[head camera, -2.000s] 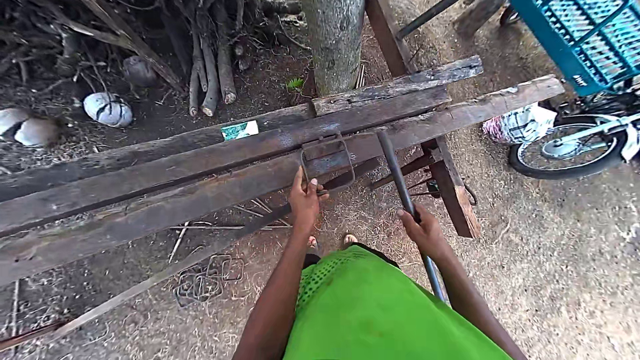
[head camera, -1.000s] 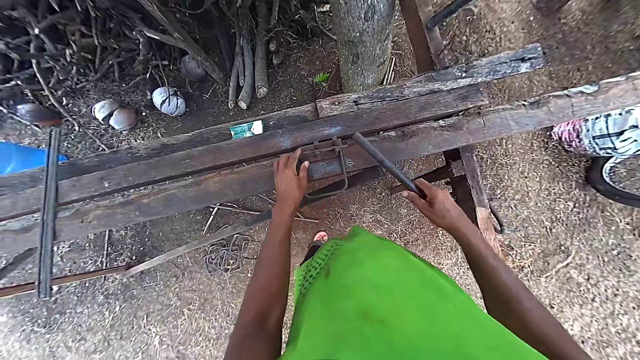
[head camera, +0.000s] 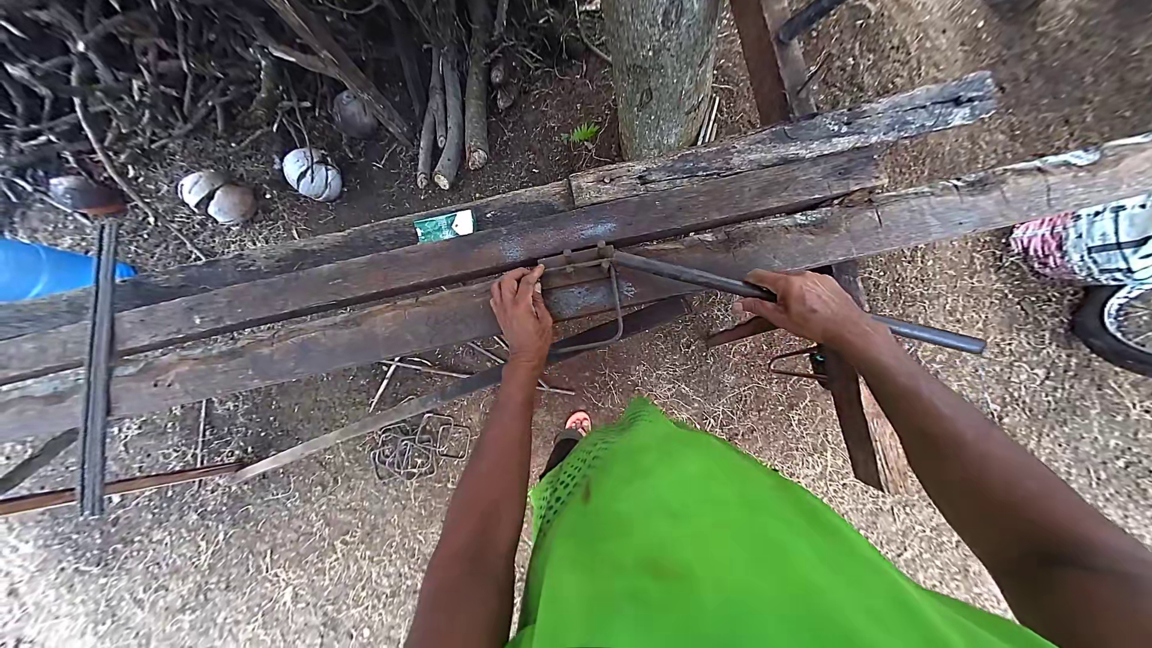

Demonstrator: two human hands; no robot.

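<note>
My left hand (head camera: pixel 524 317) holds one side of a bent metal rod (head camera: pixel 619 306) against a dark wooden beam (head camera: pixel 378 335). The rod lies among several short metal pegs (head camera: pixel 605 254) that stand up from the wood. My right hand (head camera: pixel 804 306) grips a long metal pipe (head camera: pixel 931 334), whose far end reaches the rod beside the pegs. How the pipe end meets the rod is too small to tell. Below the beam, several bent wire frames (head camera: pixel 416 447) lie on the ground.
A tree trunk (head camera: pixel 661 76) rises behind the beams. A green packet (head camera: pixel 445 227) lies on them. A crossed timber leg (head camera: pixel 853 414) stands at the right, near a wheel (head camera: pixel 1120 328). Coconut husks (head camera: pixel 311 174) and piled branches (head camera: pixel 180 81) lie behind; a blue container (head camera: pixel 49 270) is at left.
The pipe in my right hand has swung from steeply slanted to nearly level along the beam. The bent rod has turned, and my left hand has moved up onto the beam. The view has shifted.
</note>
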